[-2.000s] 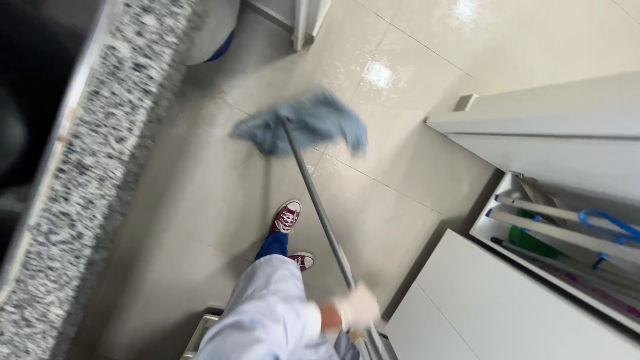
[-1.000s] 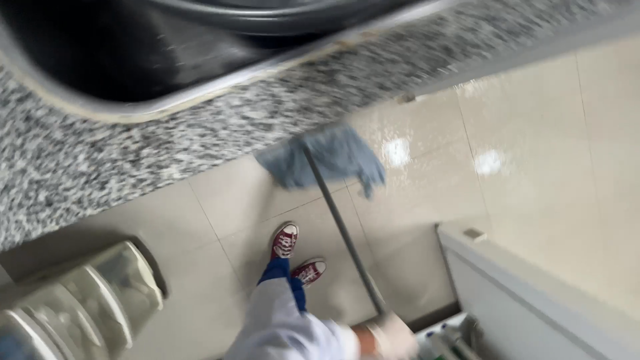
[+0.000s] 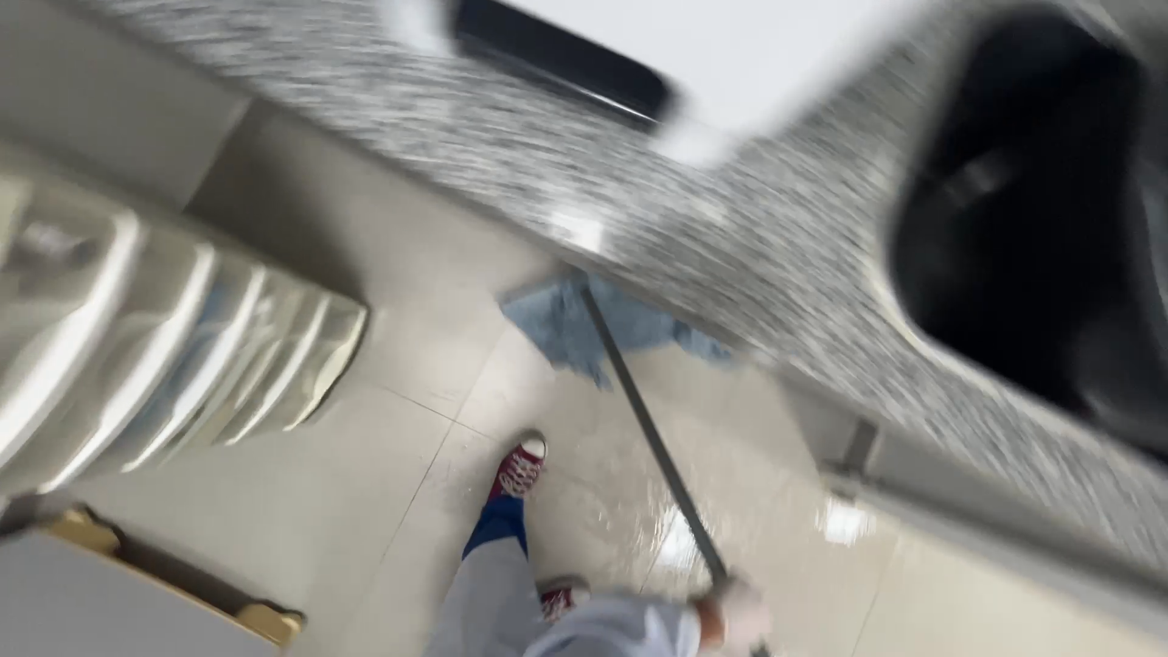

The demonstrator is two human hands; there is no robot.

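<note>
One hand, blurred, grips the dark handle (image 3: pixel 652 424) of a floor tool near the bottom of the view. I take it for my right hand (image 3: pixel 737 613), at the end of a light sleeve. At the handle's far end a blue-grey cloth (image 3: pixel 566 319) lies spread on the tiled floor, partly hidden by the edge of the granite countertop (image 3: pixel 566 164). My left hand is out of sight. A red sneaker with white laces (image 3: pixel 520 470) stands on the floor left of the handle, and the other sneaker (image 3: pixel 561 598) is partly covered by the sleeve.
A plastic drawer unit (image 3: pixel 210 338) stands at the left. Below it is a grey panel with yellowish corner pieces (image 3: pixel 91 602). The countertop holds a dark sink basin (image 3: pixel 1013 237) and a white object with a black part (image 3: pixel 566 59). Wet-looking shine marks the floor tiles (image 3: pixel 675 538).
The view has turned strongly, bringing the drawer unit nearer the middle. The cloth head now lies partly under the countertop edge. The visible hand keeps its grip on the handle.
</note>
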